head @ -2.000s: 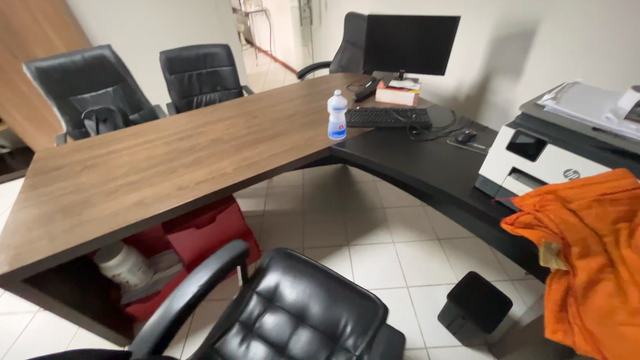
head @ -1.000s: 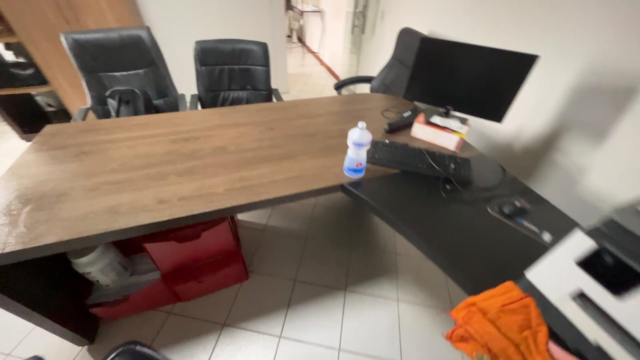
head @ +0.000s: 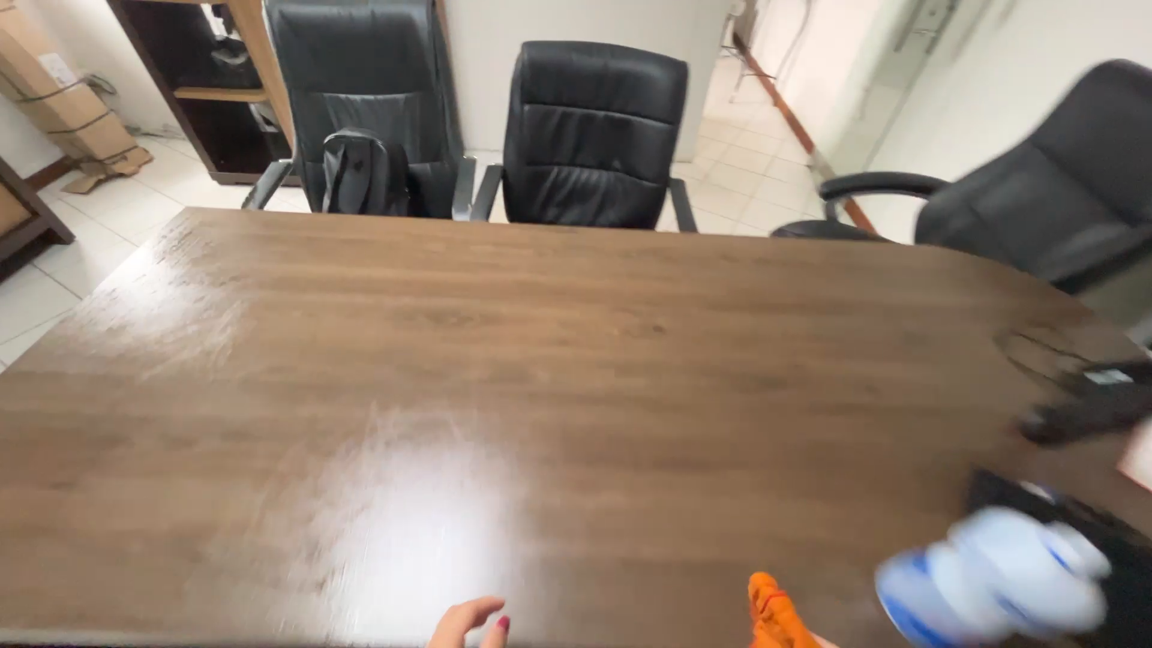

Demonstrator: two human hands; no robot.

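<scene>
At the bottom edge, left of centre, my left hand [head: 472,623] shows only its fingertips over the brown wooden desk [head: 540,387], fingers apart and holding nothing. To the right, my right hand [head: 821,641] barely shows behind a bunched orange cloth [head: 776,612], which it holds near the desk's front edge. A white and blue plastic bottle [head: 990,576], blurred and tilted, appears right of the cloth in front of the black keyboard [head: 1071,513]; whether anything supports it cannot be told.
Behind the desk stand two black office chairs [head: 594,135], the left one with a black backpack [head: 364,173]. Another black chair [head: 1044,171] is at the right end. A telephone handset [head: 1089,414] and cables lie at the right. A dark shelf [head: 216,99] stands back left.
The view has moved closer to the desk. My left hand has come into view. The orange cloth, earlier beside the printer, is now over the desk's front; the bottle, upright before, is tilted.
</scene>
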